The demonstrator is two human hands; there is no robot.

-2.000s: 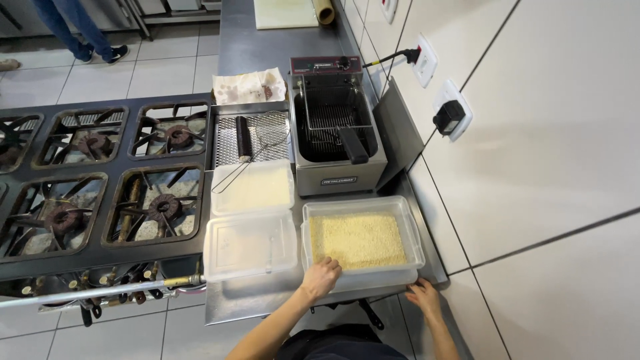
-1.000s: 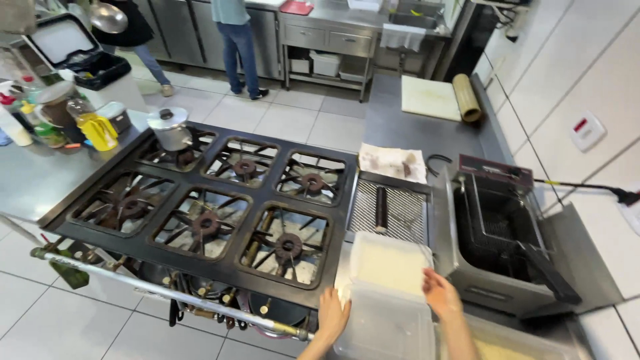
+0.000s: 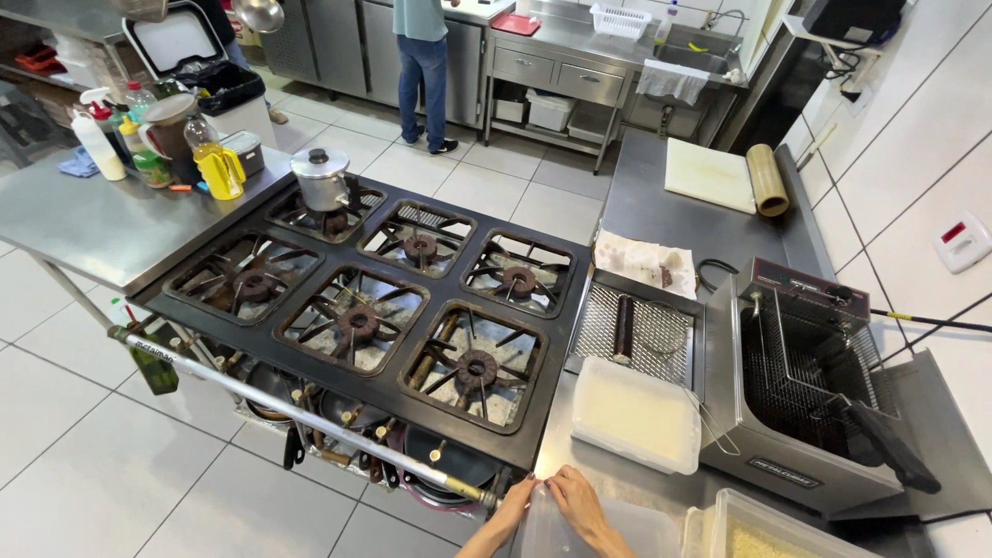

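Note:
Both of my hands meet at the near end of the steel counter, at the corner of a translucent plastic lid or container (image 3: 632,531). My left hand (image 3: 511,511) has its fingertips on the corner's left side. Beside it, my right hand (image 3: 575,504) pinches the same corner. Just beyond sits a lidded plastic container with pale contents (image 3: 637,415). At the lower right, a clear plastic tub (image 3: 725,515) holds yellowish crumbs (image 3: 756,542), partly cut off by the frame.
A six-burner gas stove (image 3: 372,310) stands at left with a lidded pot (image 3: 320,178). At right is an electric fryer (image 3: 806,387) with its basket. Behind the containers lies a perforated metal tray (image 3: 670,333). Further off are a cutting board (image 3: 709,174) and a person (image 3: 422,70) standing.
The view has swung left toward the stove. My hands, on the crumb tub two seconds ago and apart over the lids one second ago, are now together at the translucent piece's corner.

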